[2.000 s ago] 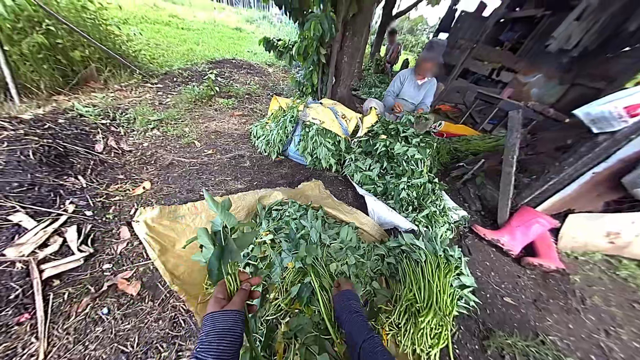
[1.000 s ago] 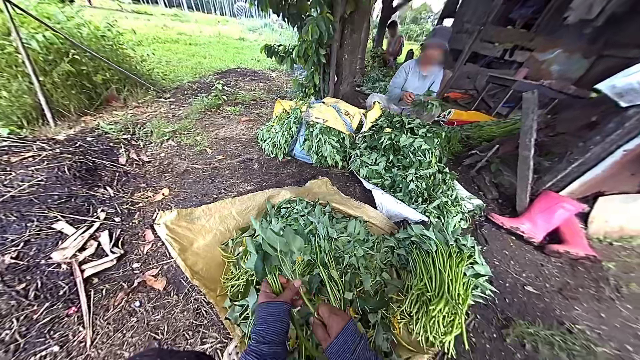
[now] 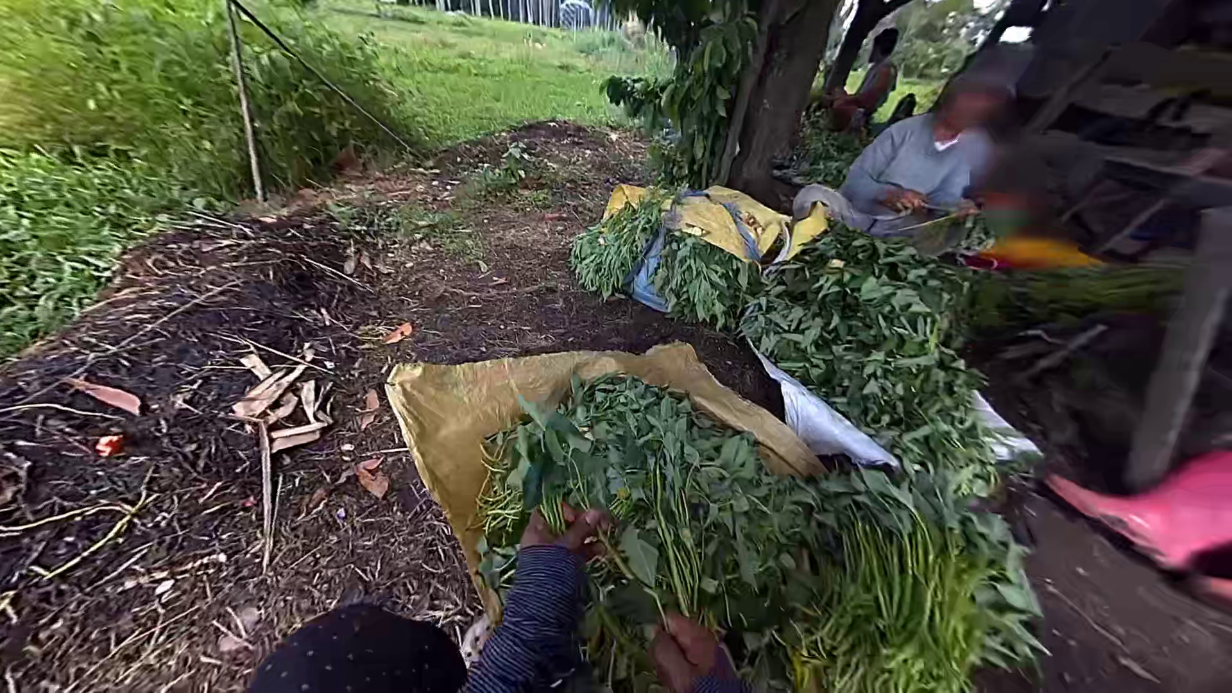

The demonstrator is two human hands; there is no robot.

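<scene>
My left hand (image 3: 566, 531) is closed around the stems of a small bunch of leafy greens (image 3: 553, 462) at the left side of the pile. Lower and to the right, my right hand (image 3: 683, 650) pinches the stem of a leafy shoot (image 3: 643, 563). Both hands are over a heap of cut greens (image 3: 712, 500) that lies on a tan woven sack (image 3: 462, 395). Bundled greens with their long pale stems (image 3: 885, 597) showing lie on the right of the heap.
More greens (image 3: 866, 318) lie on a white sack (image 3: 818, 414) beyond, beside a yellow sack (image 3: 727, 221). A person (image 3: 914, 173) sits behind them; another is near the tree (image 3: 784, 96). Pink boots (image 3: 1174, 510) and a wooden post (image 3: 1179, 356) stand right. Dry husks (image 3: 279, 399) lie left.
My hands, close together a second ago, are now farther apart, the right one lower and nearer me. The view has turned somewhat to the left.
</scene>
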